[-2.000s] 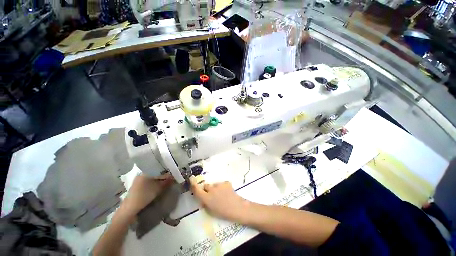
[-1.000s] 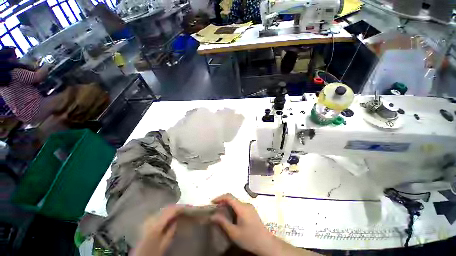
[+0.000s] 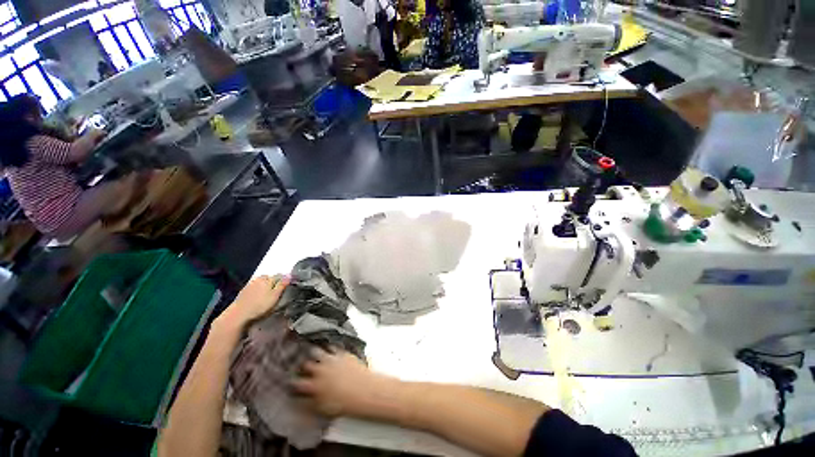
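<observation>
A crumpled heap of darker grey-brown pieces (image 3: 308, 308) lies at the left edge of the white table. My left hand (image 3: 261, 296) rests on the heap's far left side, fingers bent over its edge. My right hand (image 3: 332, 384) is on the near part of the heap, blurred, with its fingers on a grey-brown piece (image 3: 284, 406). Whether either hand grips fabric cannot be told. A flat fanned stack of pale grey panels (image 3: 398, 263) lies just right of the heap, untouched.
The white sewing machine (image 3: 581, 263) stands to the right, its needle plate (image 3: 518, 319) bare of fabric. A green crate (image 3: 121, 335) is beside the table at left. Black cord (image 3: 776, 379) lies under the arm. A person in a striped top (image 3: 45, 178) sits at far left; other machines stand behind.
Both hands have moved from the sewing machine to the left heap. The grey-brown piece held between them in front a second ago is now down at the heap. The view has swung left.
</observation>
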